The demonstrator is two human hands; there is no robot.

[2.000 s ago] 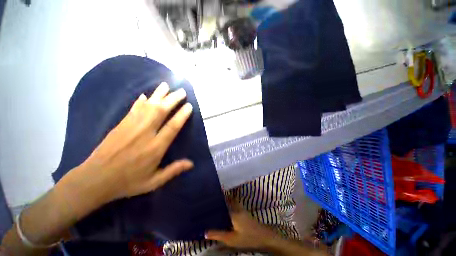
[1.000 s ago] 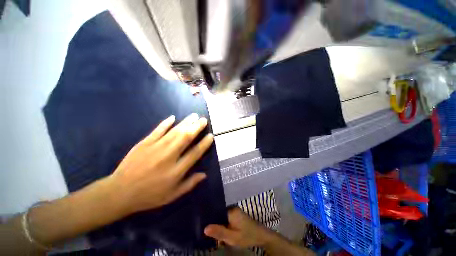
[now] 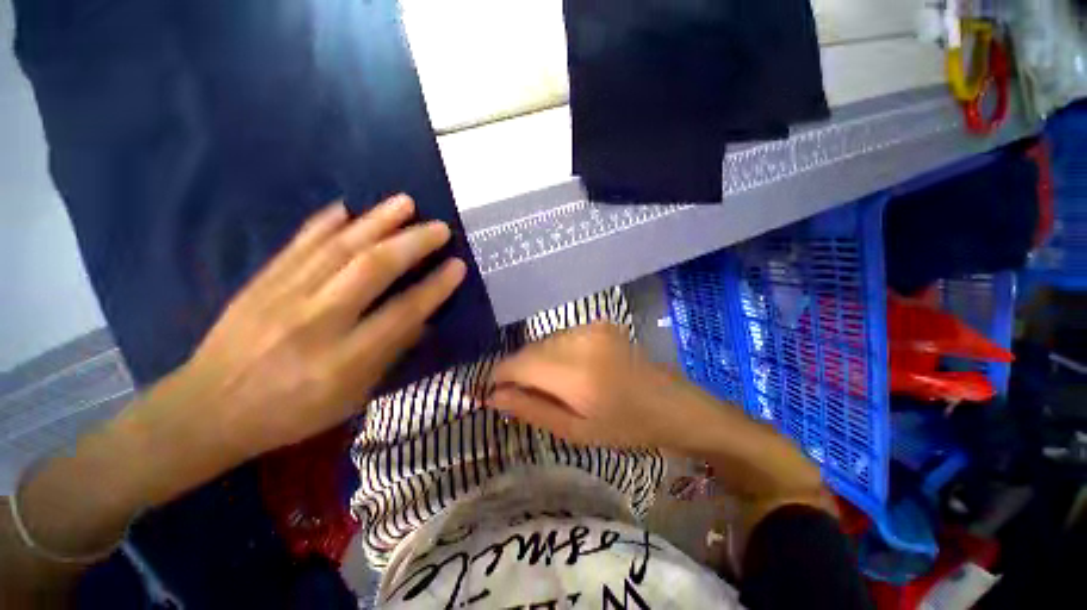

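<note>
The large dark navy garment panel (image 3: 238, 155) lies on the white bed at the left, runs out of the top and hangs over the table's front edge. My left hand (image 3: 322, 316) lies flat on its lower part, fingers spread. My right hand (image 3: 578, 381), slightly blurred, is curled at the panel's lower right corner and appears to pinch its edge; the fingertips are partly hidden. A stack of small navy cut pieces (image 3: 679, 101) with a stepped end lies to the right. The needle and machine head are out of view.
The grey table edge (image 3: 536, 256) carries a printed ruler. Yellow- and red-handled snips (image 3: 980, 78) and a clear plastic bag (image 3: 1049, 48) are at the upper right. A blue crate (image 3: 811, 346) with navy cloth and red strips (image 3: 942, 352) stands below right. Striped clothing and lettered white cloth are below.
The view has tilted down, so the machine head has left the picture. The panel reaches farther over the table edge toward me, and both hands are nearer my body.
</note>
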